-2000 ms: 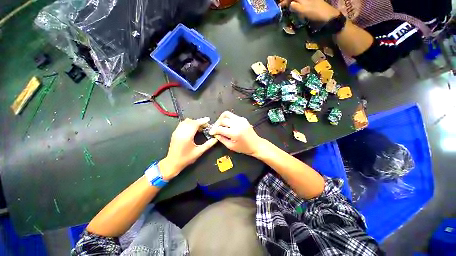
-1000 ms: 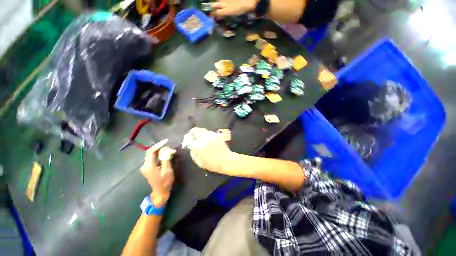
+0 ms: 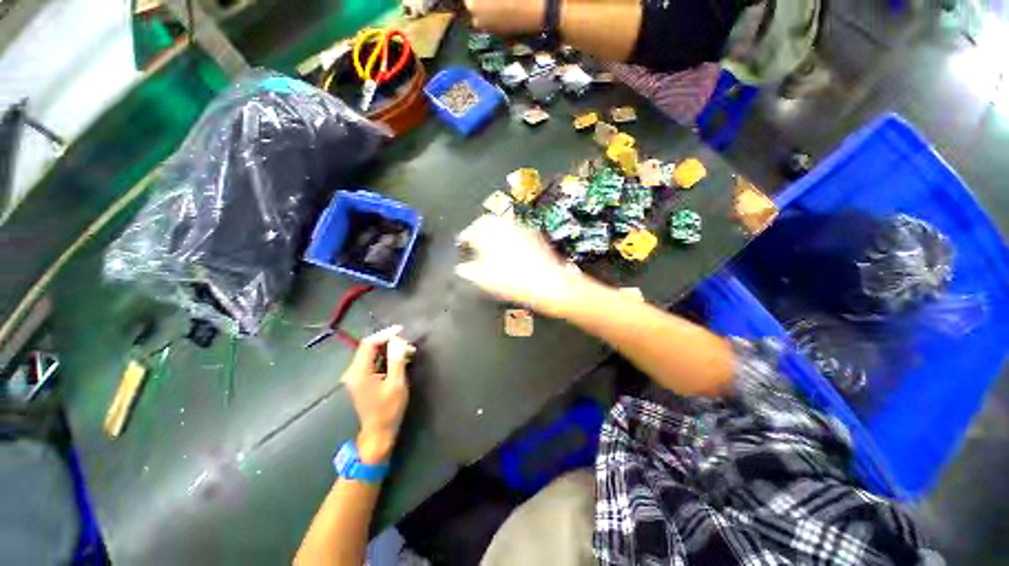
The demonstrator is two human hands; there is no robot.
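My left hand [image 3: 378,387] is low over the bench, right of the red-handled pliers [image 3: 350,306]. Its thumb and fingers are close together, with something small and dark between them that I cannot make out clearly. My right hand [image 3: 518,263] is blurred at the left edge of the heap of green circuit boards [image 3: 603,194] and hides part of it. Whether it holds anything cannot be told. Yellow end plates [image 3: 688,173] lie among the boards. A single tan end plate [image 3: 517,322] lies just below my right hand.
A blue parts bin [image 3: 320,245] with black parts stands behind the pliers, beside a large plastic bag [image 3: 238,182]. A second blue bin [image 3: 487,115] and round tub [image 3: 409,111] are at the back. A coworker's arm [image 3: 597,28] is at the top. A blue tote [image 3: 940,210] is right.
My hands were together over a small part two seconds ago and are now apart. The right hand has moved to the heap. The camera view has turned and shifted.
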